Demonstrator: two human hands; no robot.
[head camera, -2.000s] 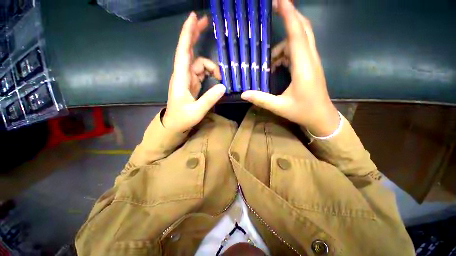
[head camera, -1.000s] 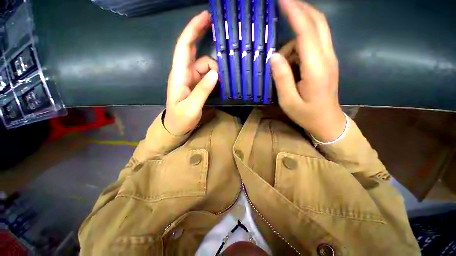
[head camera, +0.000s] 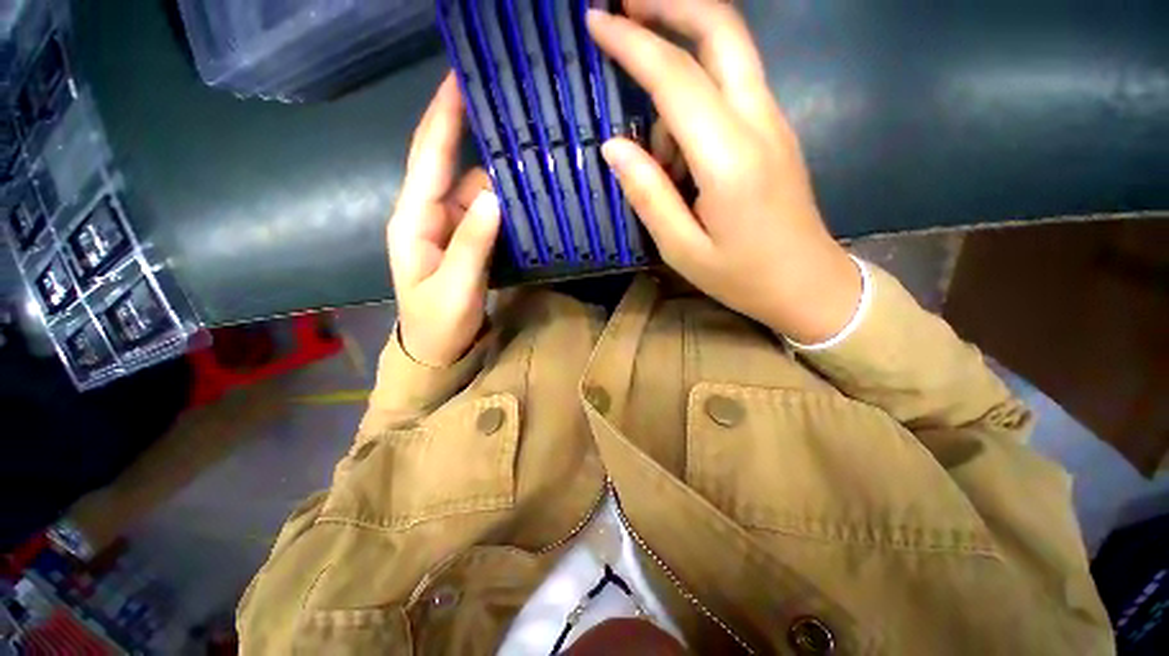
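Note:
Several keypad phones (head camera: 551, 154) stand side by side on edge as a block at the top centre, showing blue and grey stripes. The block leans slightly to the left and its far end is cut off by the top edge. My left hand (head camera: 442, 237) is against the left side of the block, thumb near its lower left. My right hand (head camera: 731, 167) is on the right side, with thumb and a fingertip on the outermost phone. The block is held between both bare hands.
A clear tray (head camera: 135, 263) with dark phones in its pockets lies at the left. Stacked clear trays (head camera: 301, 51) sit at the upper left on the dark green bench (head camera: 949, 115). A red stool (head camera: 263, 356) shows below the bench edge.
The view has turned and shifted. The phone block now leans left and shows more grey face between the blue stripes. My right fingers have come over its right side. More of the stacked trays shows.

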